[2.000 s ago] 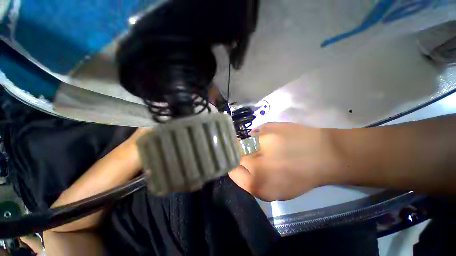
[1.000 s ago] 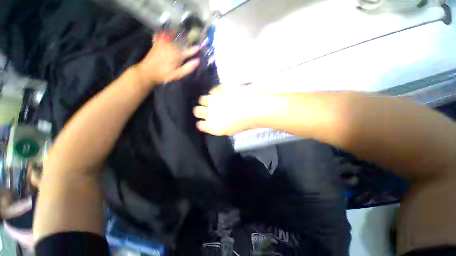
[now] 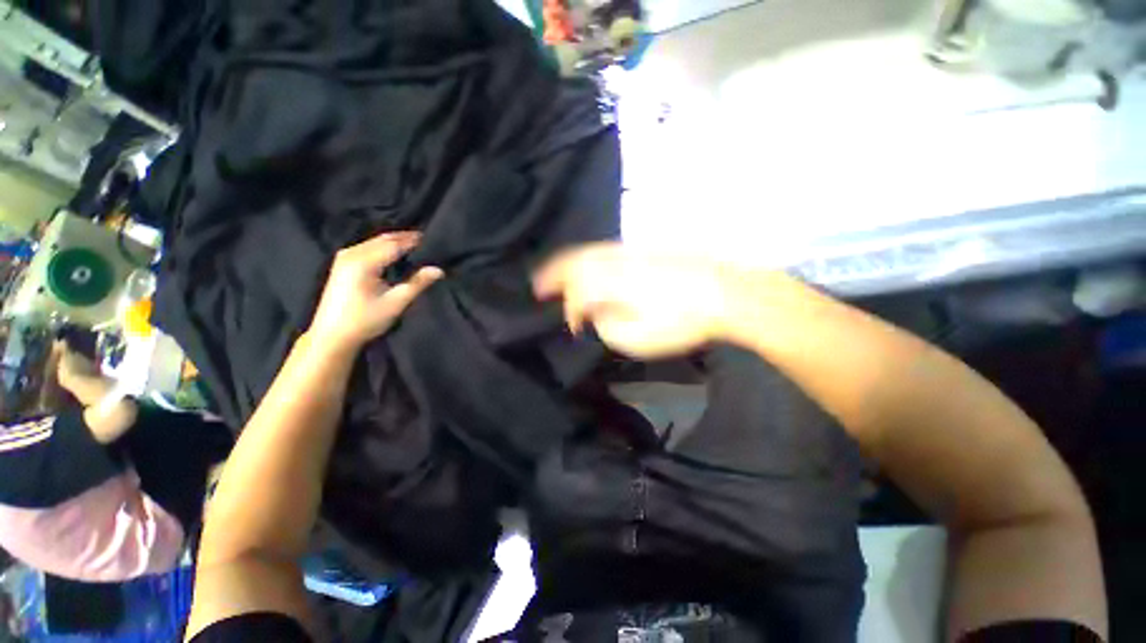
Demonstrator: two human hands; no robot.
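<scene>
A large black garment piece [image 3: 314, 151] lies heaped left of the white machine table and hangs over the wearer's lap. My left hand [image 3: 377, 286] rests on the cloth with thumb and fingers curved around a fold; whether it pinches the cloth is unclear. My right hand [image 3: 628, 299] is over the cloth near the table's front edge, blurred, with bent fingers; its grip cannot be made out. A rough line runs down the cloth [image 3: 638, 502] on the lap.
The white machine table [image 3: 779, 138] has a pale strip [image 3: 955, 239] along its front edge. Metal machine parts [image 3: 1031, 44] show at the upper right. Another person's pink and black clothing [image 3: 94, 534] shows at the left, near a green disc [image 3: 78, 276]. Something blue [image 3: 346, 580] lies below.
The view has drawn back from the close machine head. My left hand has moved down the cloth, away from the needle area. My right hand has lifted and shifted slightly right. More black cloth shows.
</scene>
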